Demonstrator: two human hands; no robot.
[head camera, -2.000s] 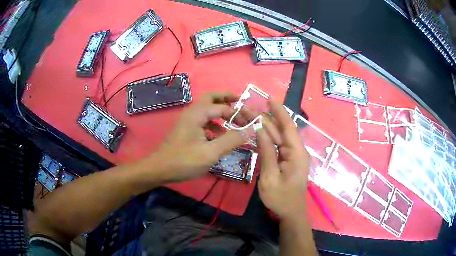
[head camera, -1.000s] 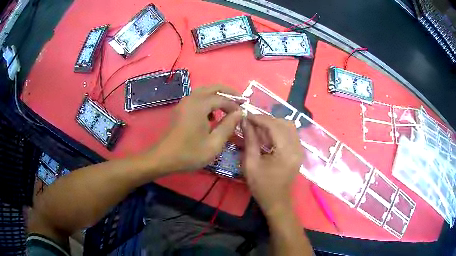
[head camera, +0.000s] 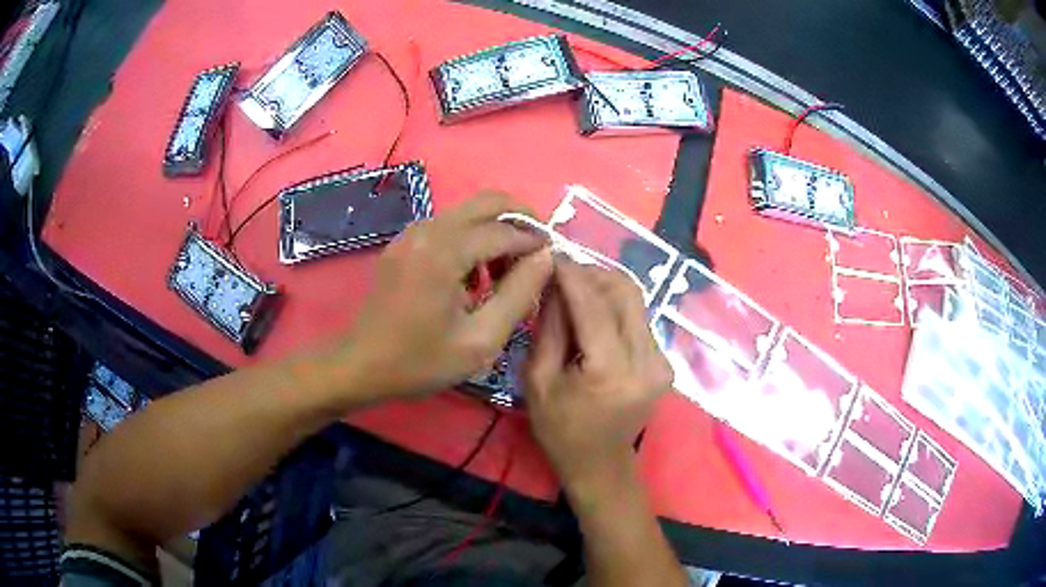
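Observation:
My left hand (head camera: 442, 304) and my right hand (head camera: 596, 373) meet at the centre, fingertips pinched together on a thin white gasket (head camera: 525, 218). Part of its strip curves out above my left fingers; the rest is hidden by my fingers. An LED light module (head camera: 500, 384) lies under my hands, mostly covered, with black and red wires trailing toward me. A clear liner sheet with white gasket frames (head camera: 717, 315) lies on the mat right of my hands.
Several LED modules (head camera: 505, 78) lie across the far and left parts of the red mat (head camera: 482, 161), one face-down (head camera: 356, 214). A pink pointed tool (head camera: 749, 479) lies at the near right. Glossy stacked sheets (head camera: 975, 373) lie at the far right. Modules sit in a crate at lower left.
The gasket was spread open between both hands; now it is bunched at the pinched fingertips. My right hand has moved left and closer to my left hand.

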